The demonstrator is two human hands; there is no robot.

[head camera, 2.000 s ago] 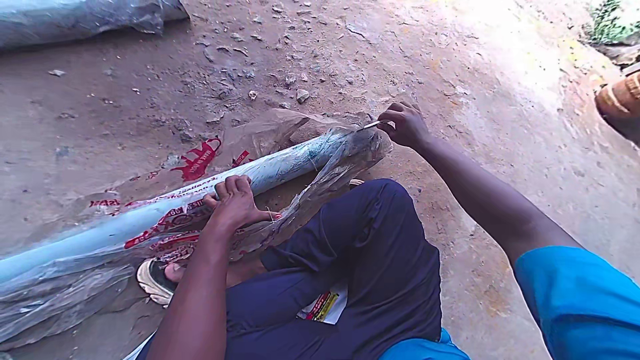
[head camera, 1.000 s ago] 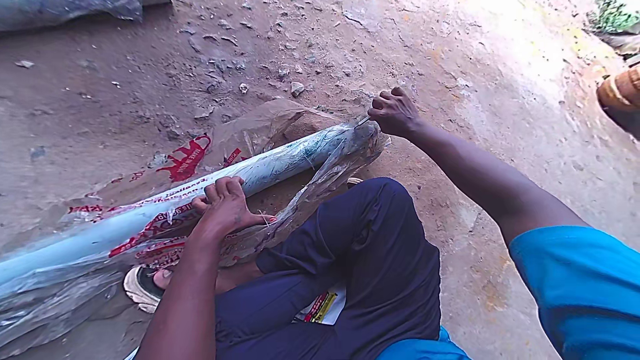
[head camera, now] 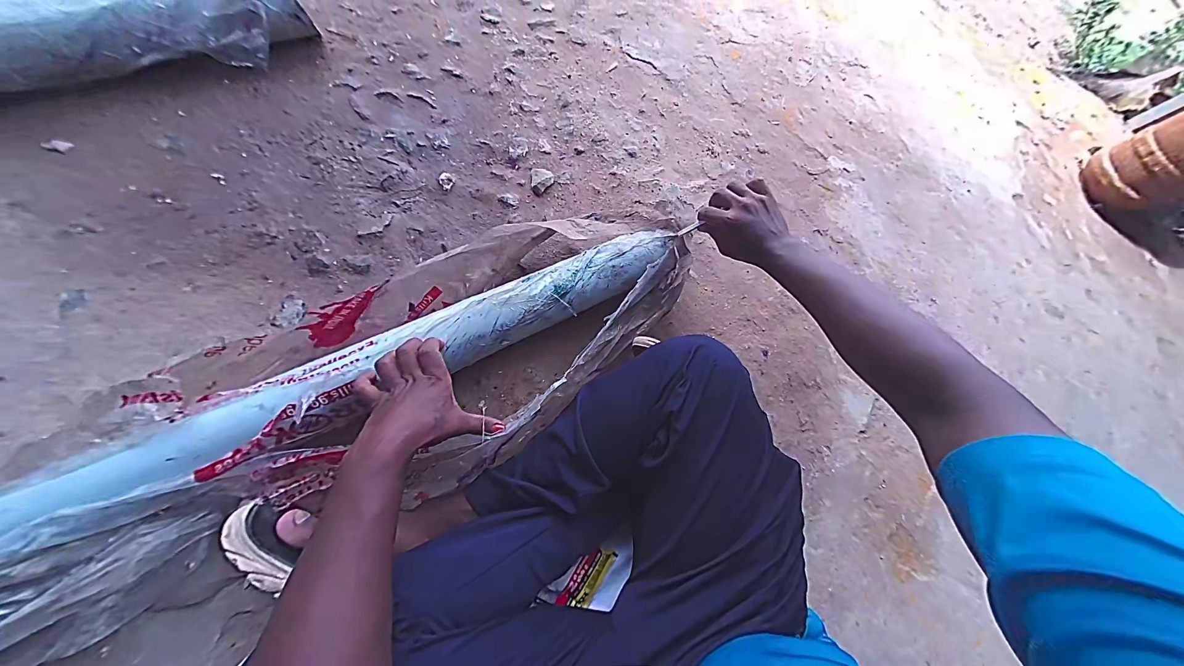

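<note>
A long pale-blue roll or tube (head camera: 194, 439) lies slantwise on the ground before my legs. Loose clear plastic wrapping (head camera: 592, 347) with red printing surrounds it and spreads to both sides. My left hand (head camera: 416, 398) rests across the roll's near side, fingers on the plastic over it and thumb stretched toward the film's near edge. Past the roll's far right end, my right hand (head camera: 745, 222) pinches a thin, pale piece that meets the gathered plastic there; whether it is a tool or a twist of film, I cannot tell.
Another plastic-wrapped bundle (head camera: 139, 42) lies at the upper left. Small stones (head camera: 541, 180) are scattered over the bare earth. A brown ribbed object (head camera: 1142, 171) stands at the right edge. A printed packet (head camera: 590, 575) lies by my folded legs, and my sandal (head camera: 254, 546) is close to the wrapping.
My right hand stays at the roll's far end, and its grip has shifted slightly. My left hand remains on the wrapped roll.
</note>
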